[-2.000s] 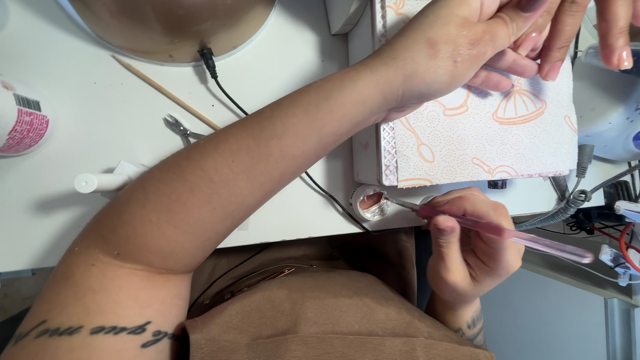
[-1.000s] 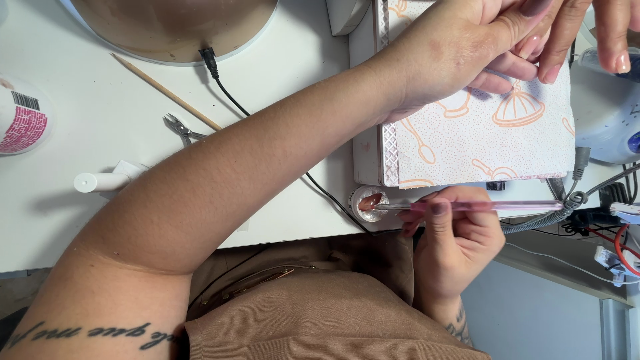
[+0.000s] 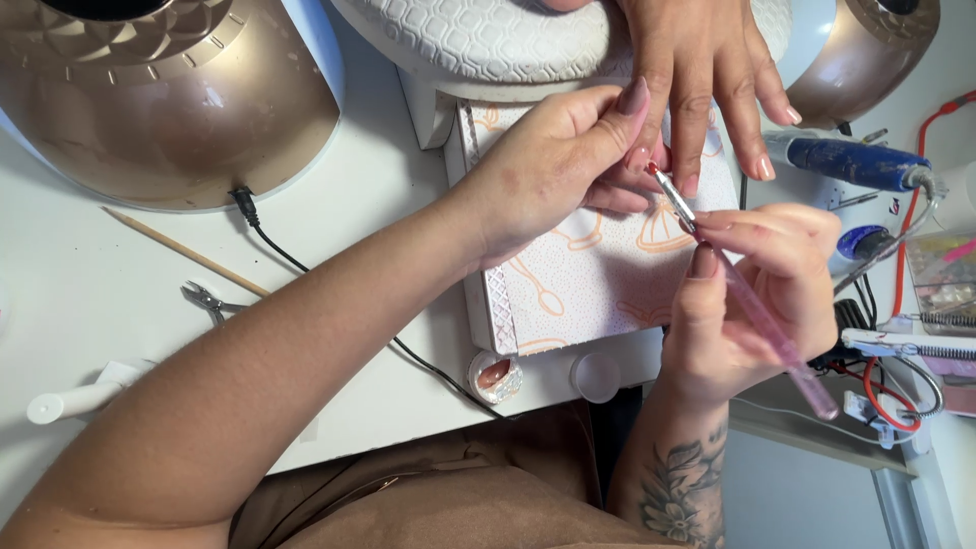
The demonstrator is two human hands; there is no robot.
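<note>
My left hand (image 3: 568, 156) grips a finger of another person's hand (image 3: 694, 84), which reaches in from the top with its fingers spread. In my right hand (image 3: 751, 297) is a nail brush with a pink handle (image 3: 755, 316). Its tip bears a reddish bead and is at the nail of the held finger. Below both hands lies a patterned paper towel (image 3: 587, 282) over a white box. A small open jar of pinkish-brown gel (image 3: 496, 376) stands by the near table edge, with a round clear lid (image 3: 595, 377) to its right.
Gold nail lamps stand at the upper left (image 3: 191, 99) and upper right (image 3: 869, 61). A textured white armrest (image 3: 496, 38) is at the top. Cuticle nippers (image 3: 206, 299), a wooden stick (image 3: 183, 250) and a black cable lie left. A blue nail drill handpiece (image 3: 858, 162) and wires are right.
My right hand has moved up from beside the gel jar, bringing the brush to the other person's nail. The view has shifted, showing more of the armrest and the lamps.
</note>
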